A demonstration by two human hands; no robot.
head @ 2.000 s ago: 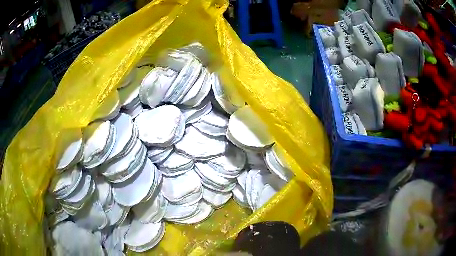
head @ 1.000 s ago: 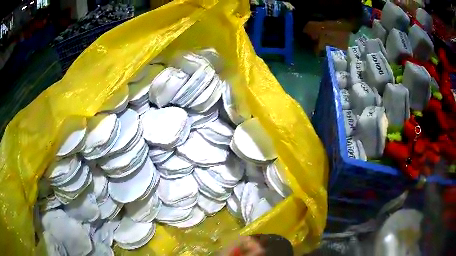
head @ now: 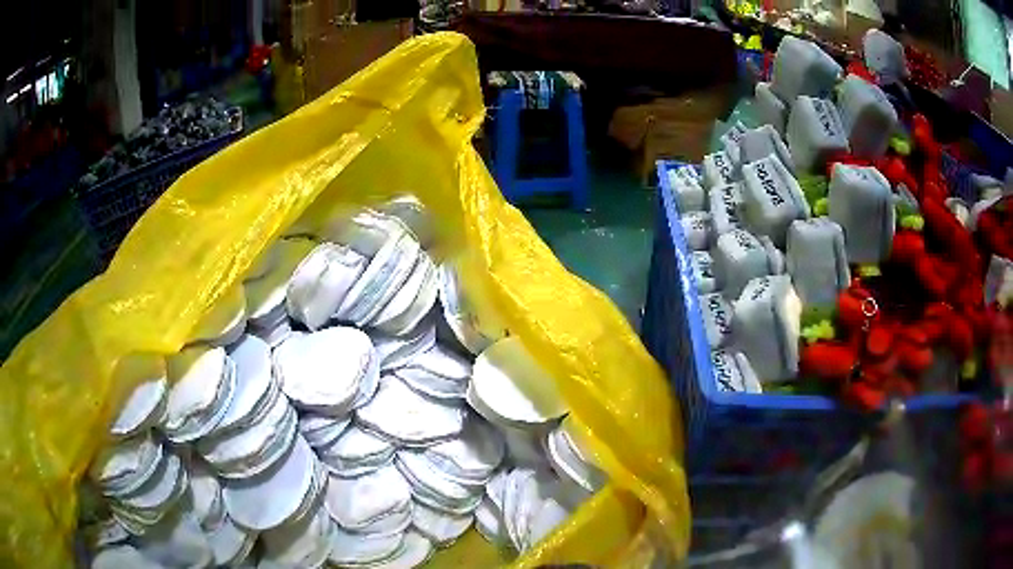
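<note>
Round white fabric discs [head: 326, 368] lie in overlapping loose stacks inside a large open yellow plastic bag [head: 555, 300]. The bag's crinkled rim stands up around them, highest at the back. Some discs stand on edge at the bag's lower right. Neither of my hands can be made out in the view. A small dark patch at the bottom edge, by the bag's lower right, is too cut off to tell.
At right, a blue crate [head: 689, 322] holds grey-white lettered plush blocks [head: 819, 261], red plush parts [head: 878, 339] and lime-green trim. A blurred pale round object [head: 872, 517] is at lower right. Behind are a blue stool [head: 540, 139], cartons and a dark basket [head: 106, 217] of grey pieces.
The view has tilted up, so the bag and crate sit lower and more background shows. The dark and reddish shape at the bottom edge has nearly left the picture. The discs look unchanged.
</note>
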